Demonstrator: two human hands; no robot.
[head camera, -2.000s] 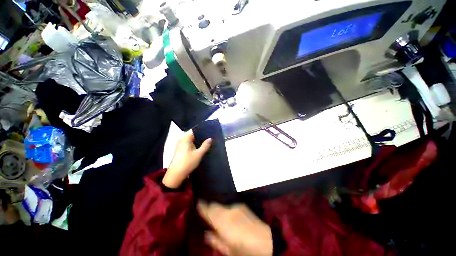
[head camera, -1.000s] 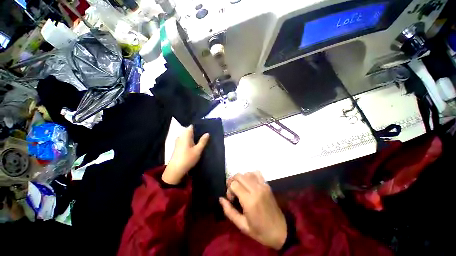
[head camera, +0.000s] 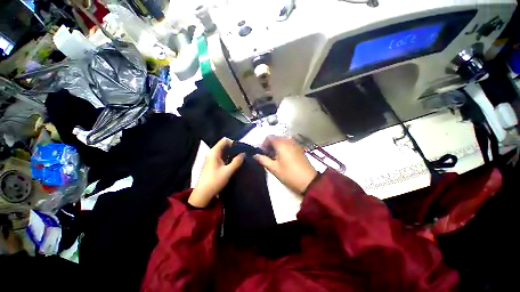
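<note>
A black fabric piece (head camera: 248, 194) hangs from both hands over the front edge of the white table. My left hand (head camera: 215, 171) grips its upper left edge between thumb and fingers. My right hand (head camera: 289, 162) pinches its upper right corner just in front of the needle area. The presser foot (head camera: 265, 116) is under the left end of the white sewing machine (head camera: 285, 51), beside a bright light; no fabric shows clearly under it. Thread snips (head camera: 328, 159) lie right of the needle, partly behind my right hand.
A large black cloth pile (head camera: 148, 165) lies left of the needle. Grey plastic bags (head camera: 117, 77), a blue packet (head camera: 56, 164) and scraps are heaped at the far left. The ruler-marked table (head camera: 393, 171) extends right, with a black cord loop (head camera: 445, 161) on it.
My right hand has moved up from the lower part of the fabric to its top edge near the needle. The top edge is now lifted and bent between both hands.
</note>
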